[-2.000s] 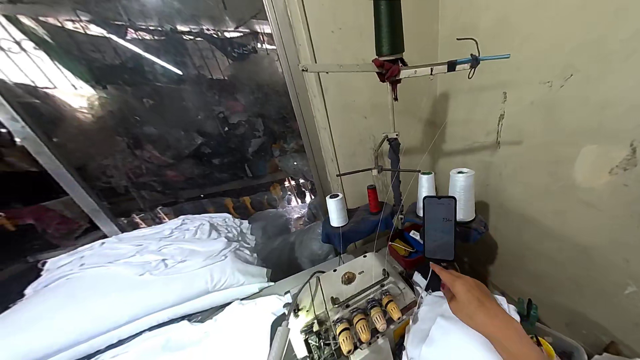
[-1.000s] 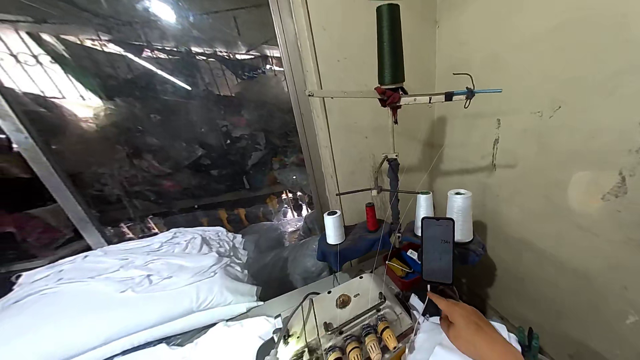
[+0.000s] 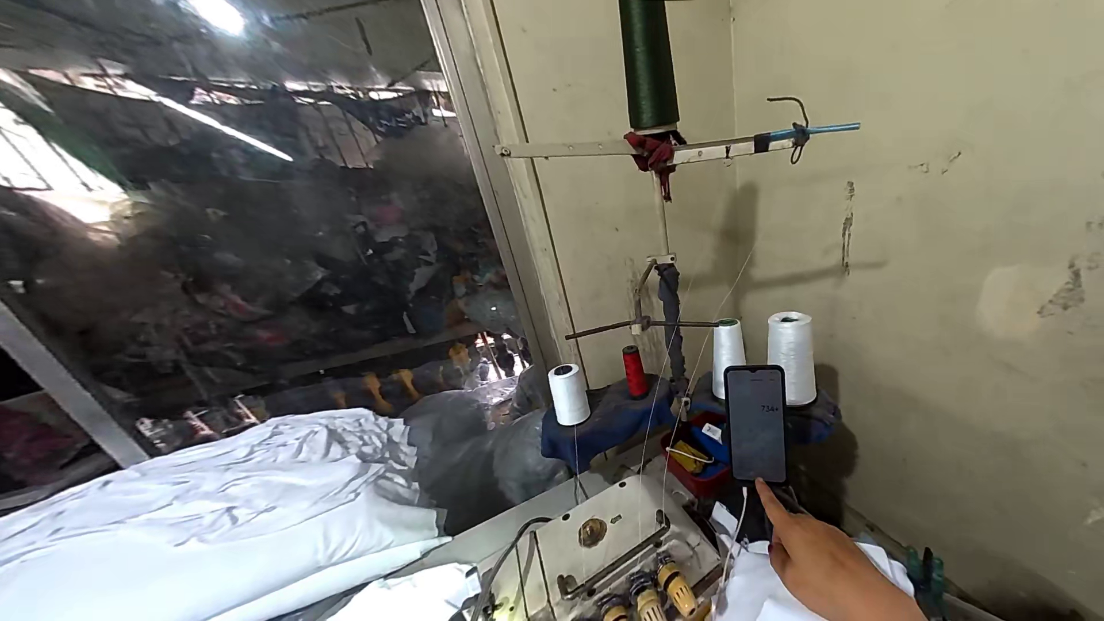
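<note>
A dark smartphone (image 3: 756, 427) stands upright behind the sewing machine, its lit screen bearing small characters. The index finger of my right hand (image 3: 832, 556) points at the phone's lower edge and looks to touch it; that hand holds nothing, and its other fingers are partly hidden. White cloth (image 3: 759, 582) lies under and beside the hand. To the left is the machine's pale metal top (image 3: 595, 535) with yellowish thread tension knobs (image 3: 675, 586). A white cable (image 3: 739, 526) hangs below the phone. My left hand is out of view.
White thread cones (image 3: 791, 358) flank the phone, with a red spool (image 3: 635, 373) and another white cone (image 3: 568, 395) further left. A green cone (image 3: 649, 69) tops the thread stand. A red container (image 3: 703, 485) sits behind the machine; piled white fabric (image 3: 259, 509) lies left, beside a window.
My right hand remains below the phone, its fingertip now a little closer to the phone's lower edge. The view has shifted slightly.
</note>
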